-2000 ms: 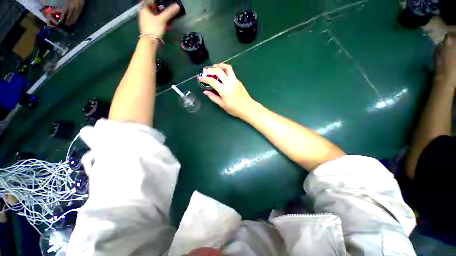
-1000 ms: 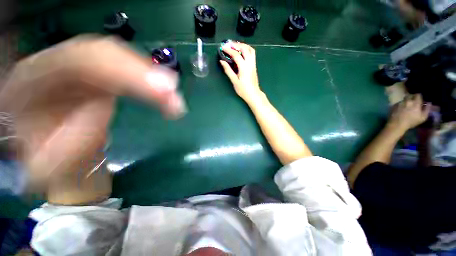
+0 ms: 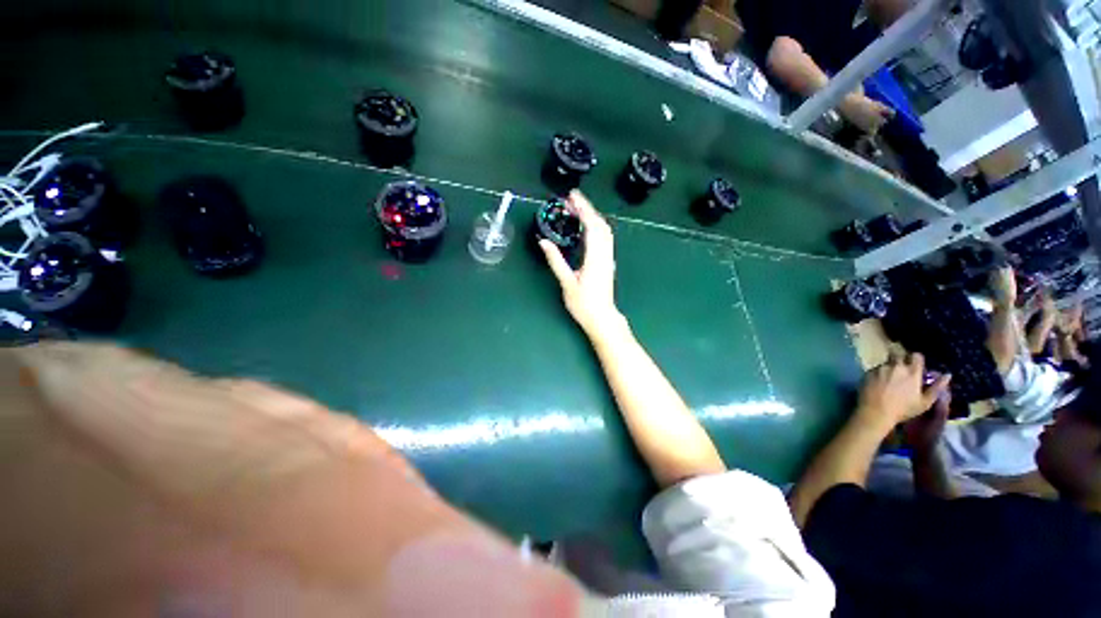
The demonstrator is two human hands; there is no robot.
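My right hand [image 3: 588,268] is closed around a black lamp unit [image 3: 558,226] with small coloured lights on its top, standing on the green bench. Just left of it stands a small clear bottle with a white stem [image 3: 491,237]. Further left is a lit lamp unit [image 3: 411,220] with a red glow. My left hand [image 3: 278,495] is very close to the camera, large and blurred at the lower left. Its fingertips and anything in it cannot be made out.
Lamp units stand along the far side of the seam, one at far left [image 3: 205,91]. White cables [image 3: 27,193] and domed units [image 3: 75,275] lie at the left edge. A metal rail [image 3: 652,63] runs behind. Workers are at the right, one hand [image 3: 899,389] near the bench, and opposite.
The view has swung, showing more rail and workers. My left hand has come from the far row to close before the camera. My right hand stays on its lamp unit.
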